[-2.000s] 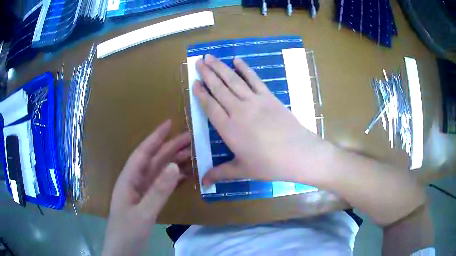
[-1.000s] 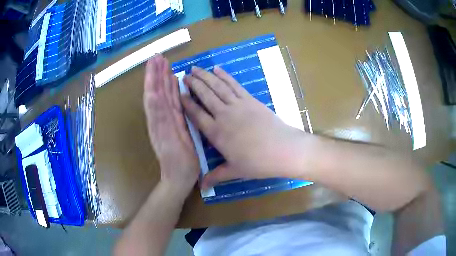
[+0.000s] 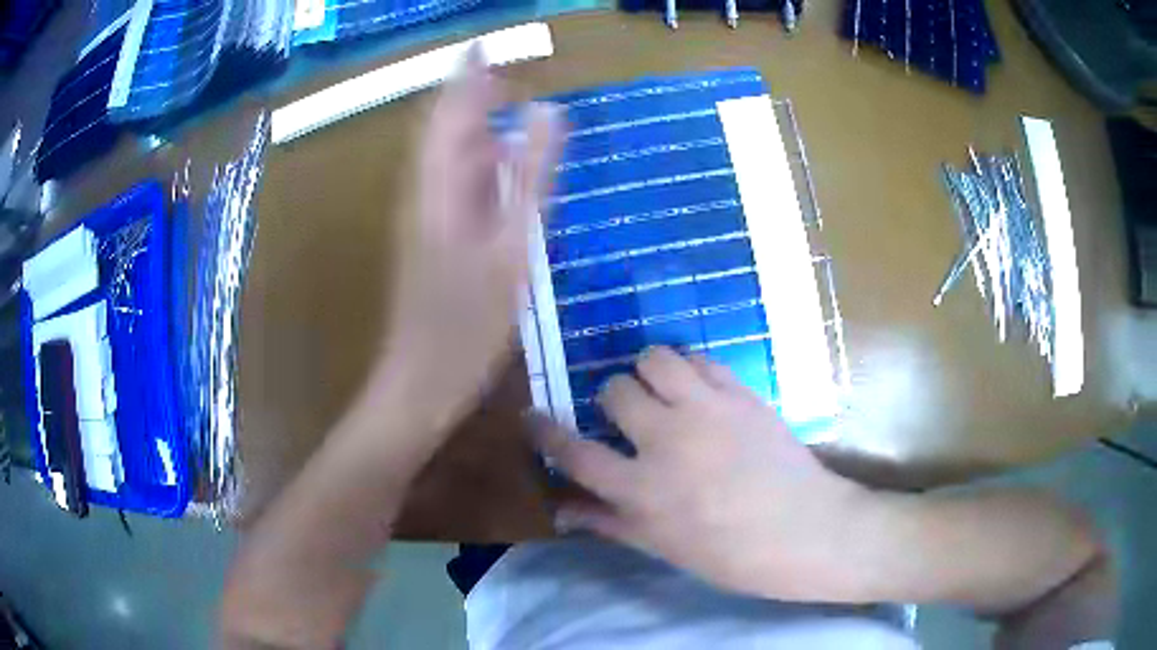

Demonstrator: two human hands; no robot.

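A blue solar cell string [image 3: 660,210] lies on the brown tabletop in front of me, crossed by thin silver lines. A white strip [image 3: 777,241] runs along its right edge; wires stick out beyond it. A narrower white strip [image 3: 546,305] shows along the left edge. My left hand [image 3: 476,210] is blurred at the upper left edge, thumb and fingers raised; its grip is unclear. My right hand [image 3: 717,476] holds the lower left part of the string, curled fingers on top and thumb at the left strip. It hides the lower left corner.
A blue tray [image 3: 178,381] with white strips stands at left beside long silver wires [image 3: 226,330]. A loose white strip [image 3: 381,95] lies behind. Short ribbon pieces [image 3: 1002,248] and another white strip [image 3: 1056,254] lie at right. Dark cell stacks [image 3: 920,45] are at the back.
My left hand came to the left edge and now is at its upper part. My right hand has slid down from the upper left area to the lower part, uncovering the cells.
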